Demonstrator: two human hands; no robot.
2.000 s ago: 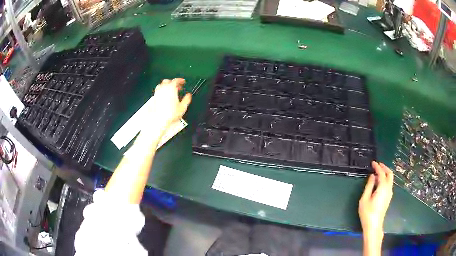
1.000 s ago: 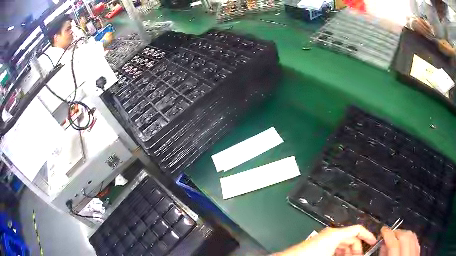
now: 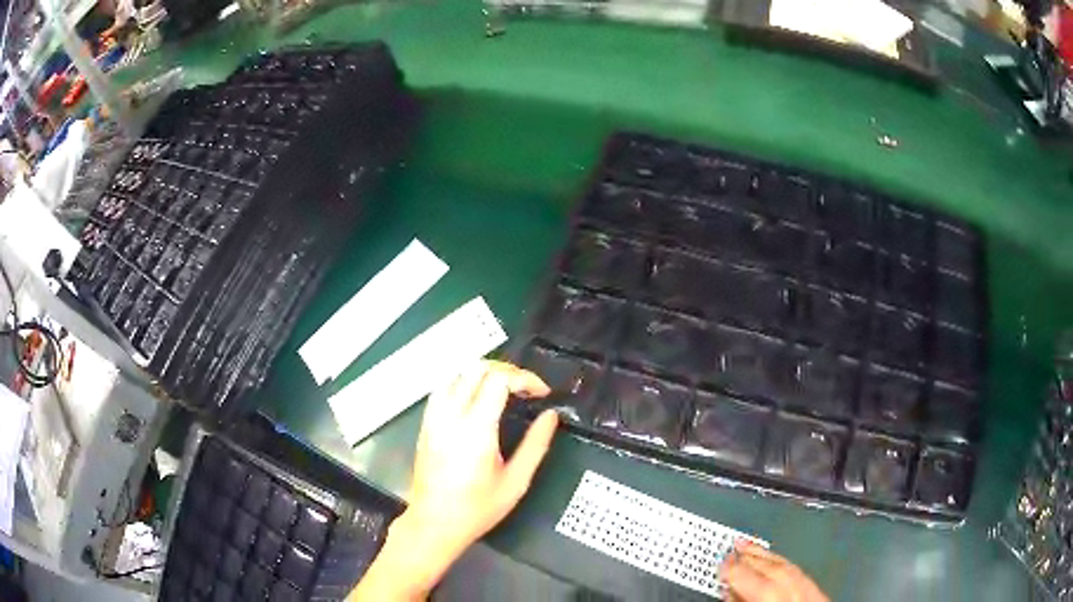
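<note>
A shiny black blister tray [image 3: 765,306] with a grid of square pockets lies on the green mat. My left hand [image 3: 477,453] is at its near left corner, thumb and fingers apart around something dark; I cannot tell if this is a separate piece or the tray's corner. A white sheet with rows of small dark rings [image 3: 647,532] lies in front of the tray. My right hand [image 3: 771,576], cut off by the bottom edge, has its fingertips at the sheet's right end; its grip is unclear. No tweezers can be made out.
Two white strips [image 3: 374,308] lie left of the tray. A tall stack of black trays [image 3: 277,223] stands at the left, with another black tray [image 3: 247,529] lower down beside a grey-white machine [image 3: 112,470]. Small glittering parts [image 3: 1053,506] are at the right edge.
The view has swung back right from the tray stack. My hands, together over the tray's near edge with tweezers a second ago, are now apart, the right one at the ring sheet.
</note>
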